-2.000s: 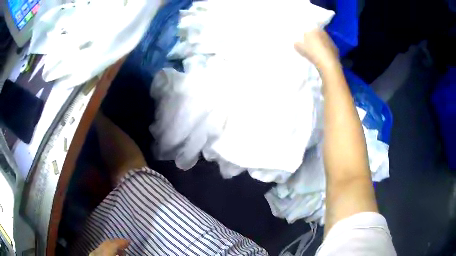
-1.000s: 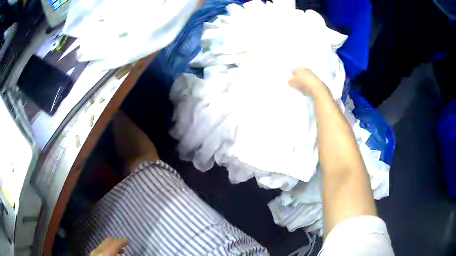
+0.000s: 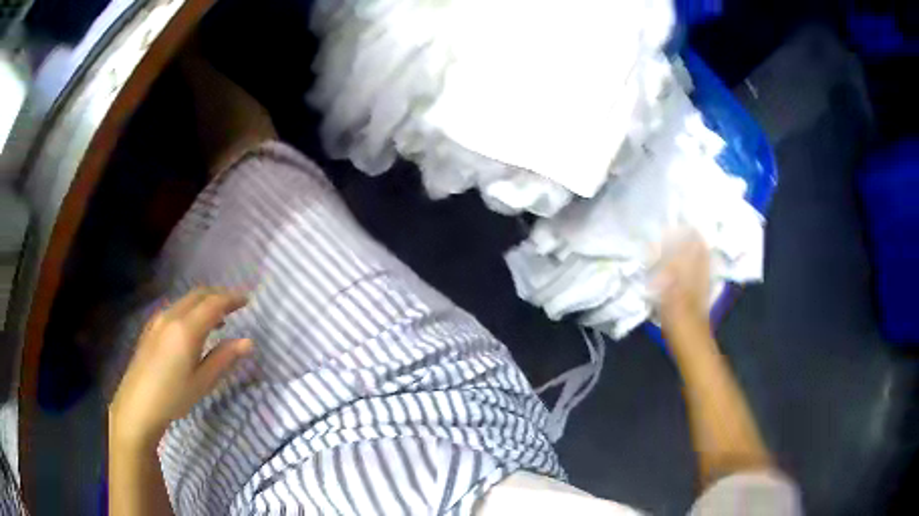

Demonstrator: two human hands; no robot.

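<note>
A large ruffled heap of white garment pieces lies at the top centre, and a smaller white heap lies below and right of it, over a blue bin. My right hand is at the smaller heap, blurred; whether its fingers hold cloth is unclear. My left hand is over the striped cloth on my lap, fingers apart and empty.
The brown table edge curves down the left side. Thin white strings hang below the smaller heap. Another blue bin stands at the far right on the dark floor.
The view has tilted down toward my lap. My right hand has left the top of the large heap and moved to the smaller heap. My left hand shows more fully, raised over the lap.
</note>
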